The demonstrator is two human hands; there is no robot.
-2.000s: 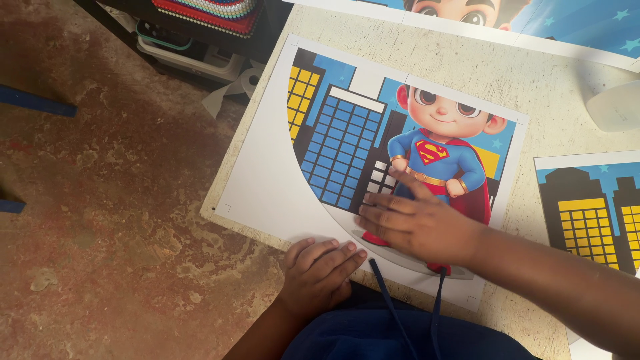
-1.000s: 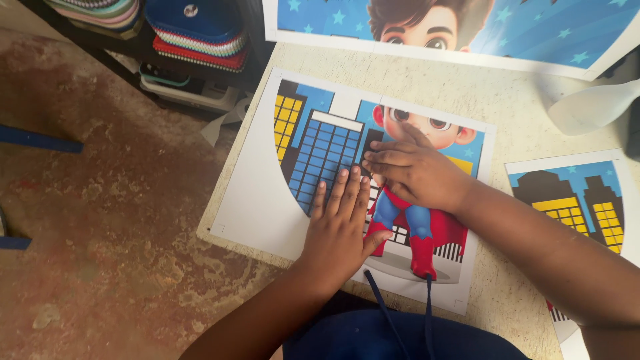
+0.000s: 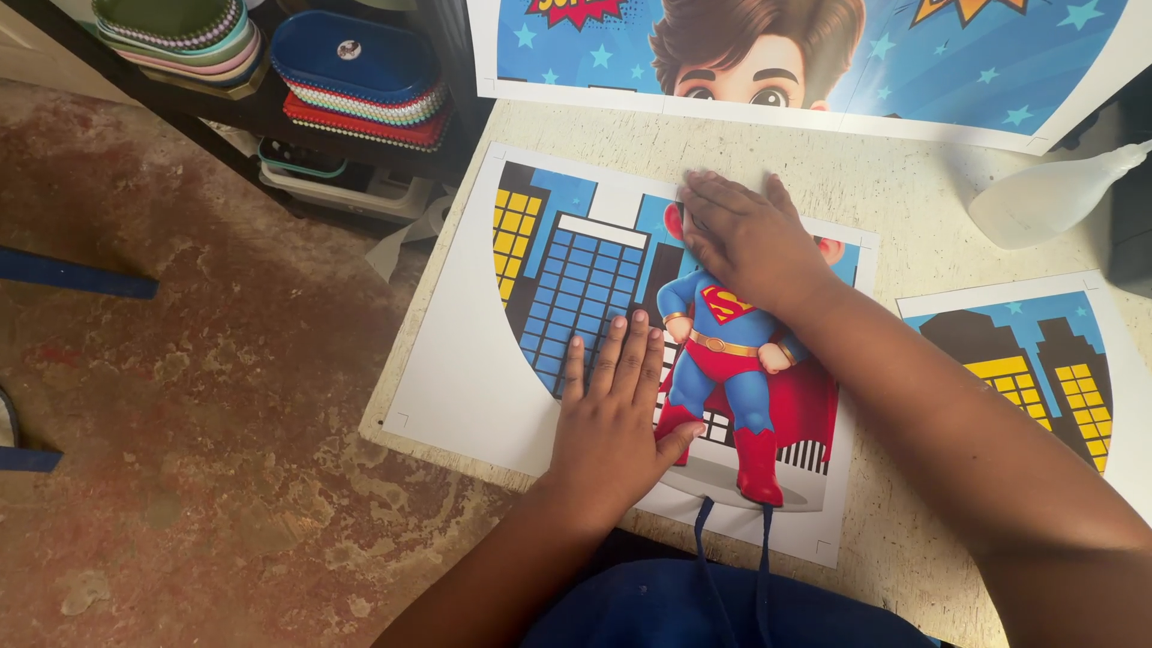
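Observation:
A printed paper sheet [image 3: 450, 378] with a caped cartoon hero and city buildings lies flat on the pale worktable [image 3: 900, 504]. My left hand [image 3: 616, 405] rests palm down on its lower middle, fingers apart, beside the figure's legs. Across the figure's face lies my right hand [image 3: 742, 238], its fingertips at the sheet's upper edge; it covers most of the face. Neither hand holds anything. At the right is another printed sheet [image 3: 1017, 342] with yellow-windowed buildings. A larger print [image 3: 594, 63] with a cartoon head and stars lies along the table's far side.
A translucent plastic bottle [image 3: 1035, 202] lies at the right. Left of the table, a dark shelf [image 3: 243, 112] bears stacked blue trays [image 3: 360, 58] and red trays with beaded rims. A paper roll [image 3: 409, 234] is near the table's left edge. Blue bars [image 3: 76, 273] stand over the floor.
My right hand has moved up the sheet from the figure's body to its face. My left hand, first at the sheet's lower edge, now lies flat on the print. The view has shifted.

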